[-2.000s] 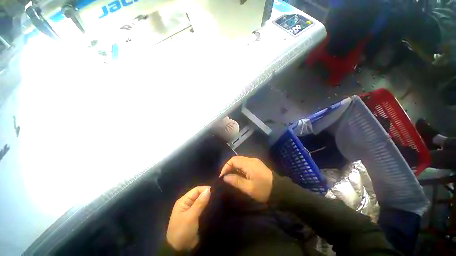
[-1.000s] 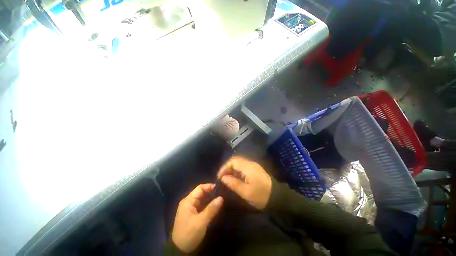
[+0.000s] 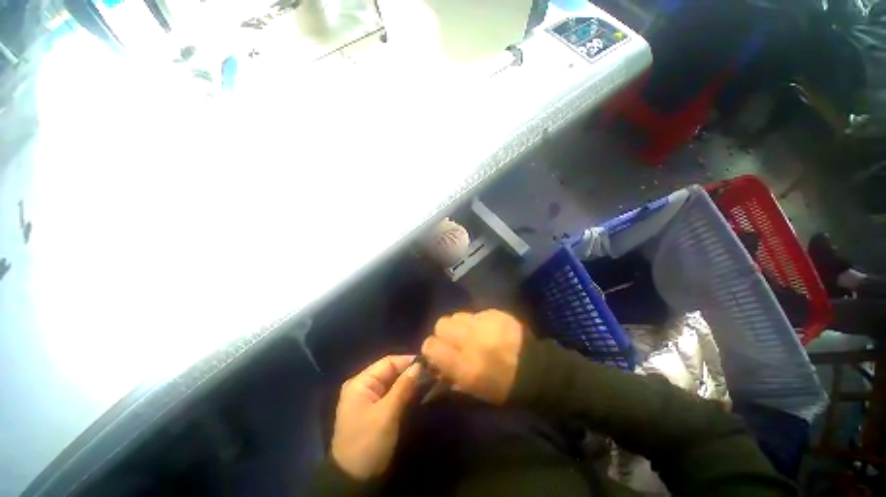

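Observation:
My left hand (image 3: 369, 417) and my right hand (image 3: 478, 355) meet over my lap, below the front edge of the machine table (image 3: 243, 223). Fingers and thumbs of both pinch a small part of a dark fabric piece (image 3: 424, 373). The rest of the fabric blends into the dark clothing and shadow, so its outline cannot be told. The sewing machine (image 3: 457, 29) stands at the top of the view, its head cut off by the edge. Glare washes out the table top.
A blue plastic basket (image 3: 583, 309) with a pale liner (image 3: 724, 291) stands right of my lap. A shiny crinkled garment (image 3: 685, 361) hangs on it. A red basket (image 3: 777, 248) is behind it. A control panel (image 3: 589, 37) is at the right table end. A person's foot (image 3: 835, 264) shows at far right.
My right hand has turned, its fingers now closed over the fabric beside my left fingertips. My left hand has shifted slightly. The view has moved a little.

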